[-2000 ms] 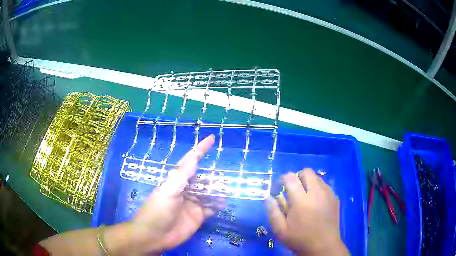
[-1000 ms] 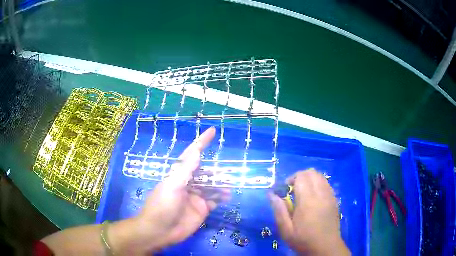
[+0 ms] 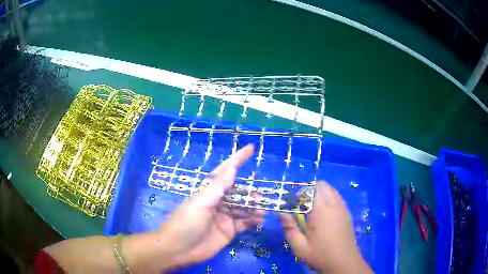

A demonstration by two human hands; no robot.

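Observation:
A silver sprue frame (image 3: 238,131) is held tilted over the blue plastic tray (image 3: 369,160). My left hand (image 3: 206,227) grips its near edge left of the middle, with the index finger stretched up across the bars. My right hand (image 3: 329,227) is at the frame's near right corner, closed on nippers (image 3: 301,219); a bit of yellow handle shows, and the jaws are blurred against the lower rows. Small plated parts (image 3: 233,253) lie scattered on the tray floor below the hands.
A stack of gold sprue frames (image 3: 88,150) lies left of the tray, with a dark tangled pile (image 3: 27,99) beyond it. Red-handled pliers (image 3: 420,214) lie open right of the tray, beside a narrow blue bin (image 3: 440,214) of dark parts. A white line (image 3: 369,134) crosses the green surface.
The frame and my left hand have shifted right in the picture. My right hand has come up against the frame's near right corner with the nippers. More small parts show in the tray.

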